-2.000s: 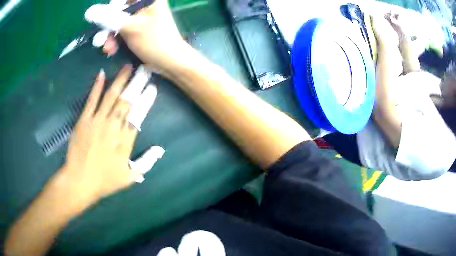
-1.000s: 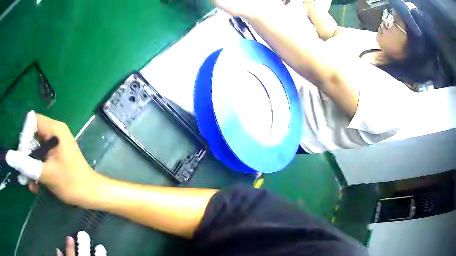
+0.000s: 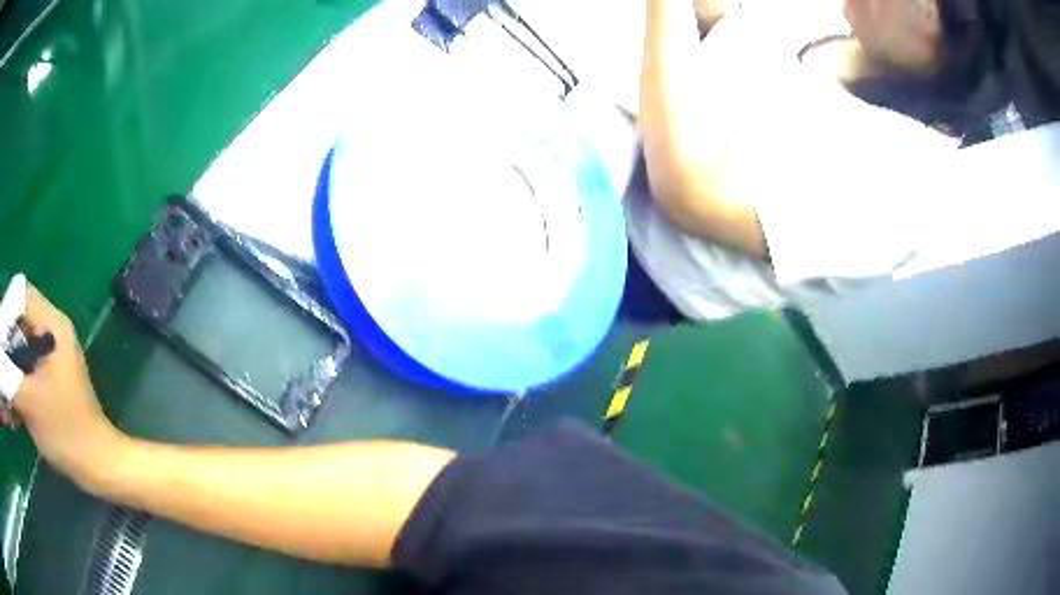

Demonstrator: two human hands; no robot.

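My right hand [image 3: 52, 389] is at the left edge, partly cut off, with white finger cots, closed around a short black body that looks like the tweezers [image 3: 35, 351]; their tip is not visible. A black phone frame [image 3: 163, 262] lies flat on the dark-green mat, to the right of my right hand, its detailed plate toward the upper left. A strip with tiny dark bars [image 3: 116, 552] lies on the mat below my forearm, cut off by the bottom edge. My left hand is out of the picture.
A large blue-rimmed reel [image 3: 465, 244] stands just right of the phone frame. Another person [image 3: 814, 186] in a white top sits at the upper right. Another black frame [image 3: 535, 47] lies on the white surface. Yellow-black tape [image 3: 628, 378] marks the green floor.
The view has swung, so the phone frame and reel sit farther left. My right hand is now at the left edge. My left hand has left the picture. The other person's arm has drawn back.
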